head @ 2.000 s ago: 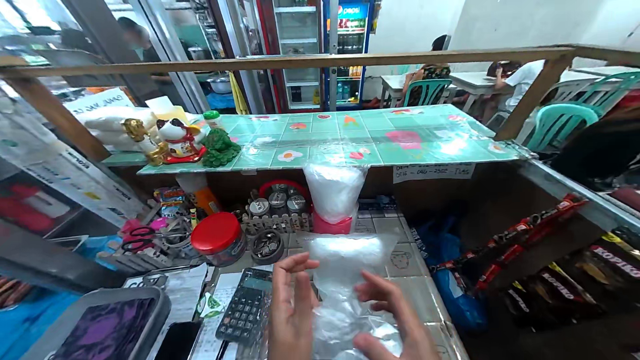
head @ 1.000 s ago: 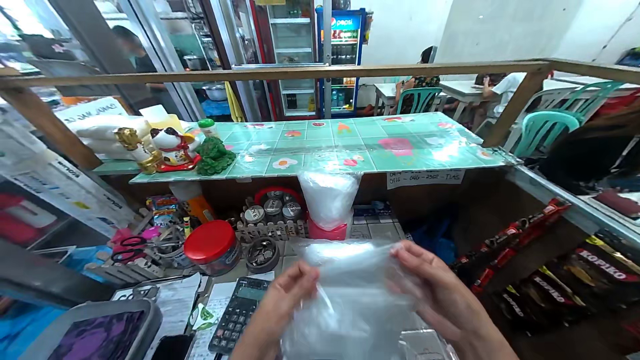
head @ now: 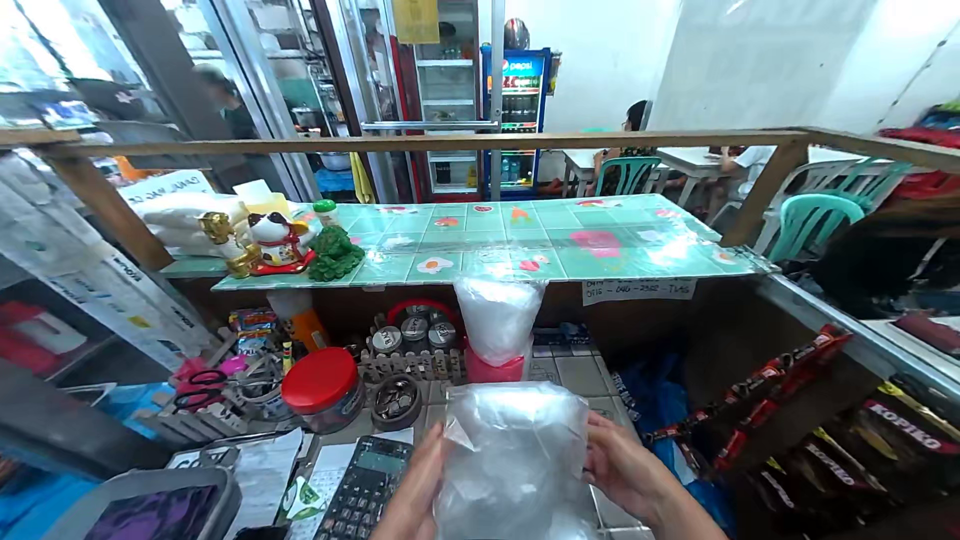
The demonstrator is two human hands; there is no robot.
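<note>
Between my hands is a stack of clear plastic bags (head: 514,457), over the tiled lower counter. My left hand (head: 420,480) grips its left edge, with the fingertips partly hidden by the plastic. At the right edge, my right hand (head: 619,465) holds the stack with its fingers curled behind. Just beyond stands a roll-like bundle of clear plastic bags (head: 499,319) in a pink container (head: 495,367). A black calculator (head: 364,487) lies beside my left hand. Left of the bags are a round dish of coins (head: 396,403) and a red-lidded jar (head: 321,386).
A green tile-patterned shelf (head: 480,240) runs across ahead, with a lucky cat figurine (head: 279,240) at its left. Scissors (head: 201,388) and papers lie left. A grey bin (head: 225,499) sits at lower left. Coffee packs (head: 847,465) hang at right. People are in the background.
Two seconds ago my hands were apart above the plastic; now both hold the stack by its sides. Since one second ago the stack has become flatter and more upright between them.
</note>
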